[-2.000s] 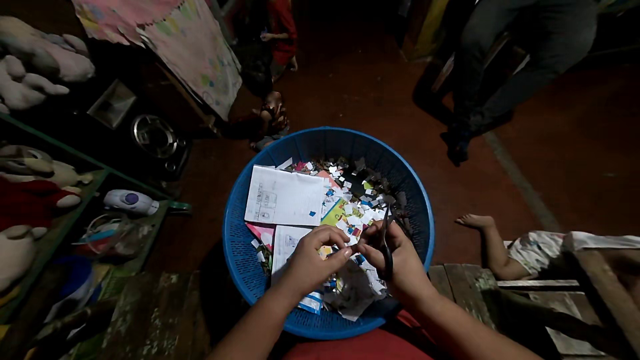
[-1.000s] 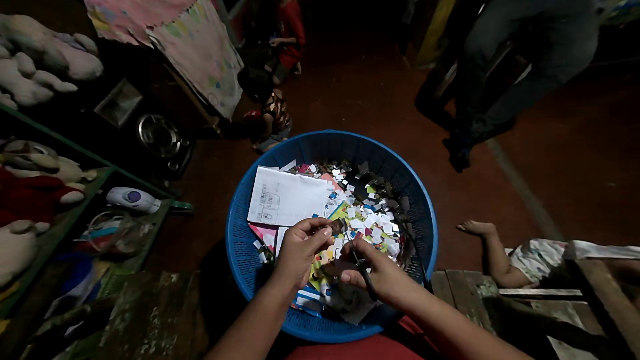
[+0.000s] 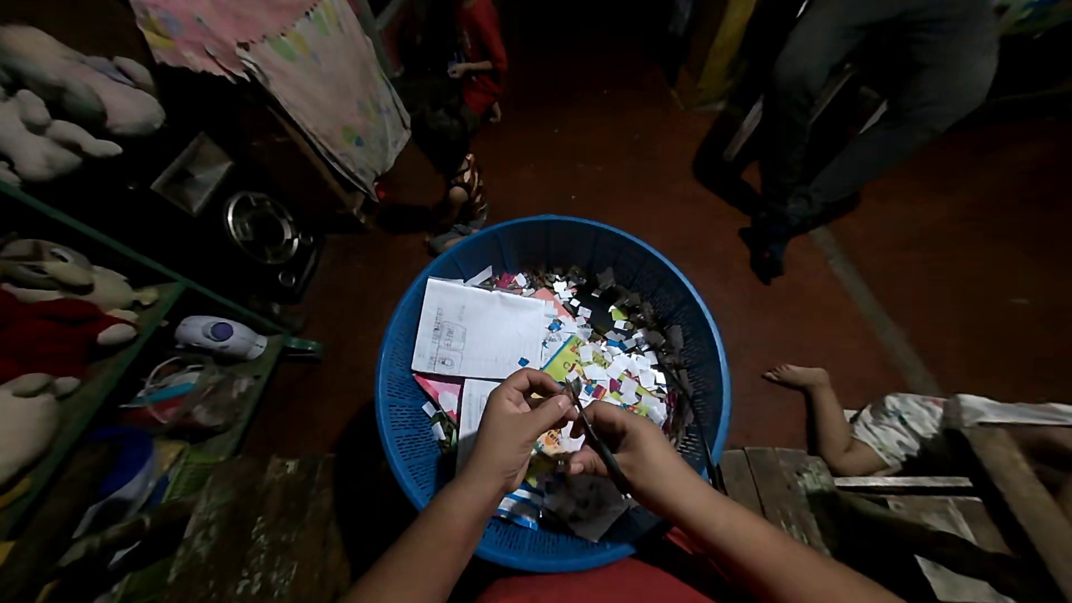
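Note:
A round blue plastic basket (image 3: 548, 224) rests at my lap, holding many small cut paper pieces (image 3: 624, 368) in white and mixed colours. My right hand (image 3: 624, 448) grips dark-handled scissors (image 3: 596, 431), whose blades point up and left toward the fingers of my left hand (image 3: 523, 423). The left fingertips are pinched together at the blades; whatever they hold is too small and dark to make out. A white notebook page with pencil drawings (image 3: 481, 331) lies inside the basket at the left, and a colourful printed sheet (image 3: 563, 358) is beside it.
Wooden bench boards flank the basket at left (image 3: 260, 528) and right (image 3: 775, 494). Further left are a green shelf (image 3: 138, 368) with plush toys (image 3: 59, 276) and a speaker (image 3: 261, 228). Other people sit ahead; a child's bare leg (image 3: 825, 419) is at the right.
The scissors, raised nearly upright two seconds ago, are now lower and slanted up and left. My hands have come closer together over the basket.

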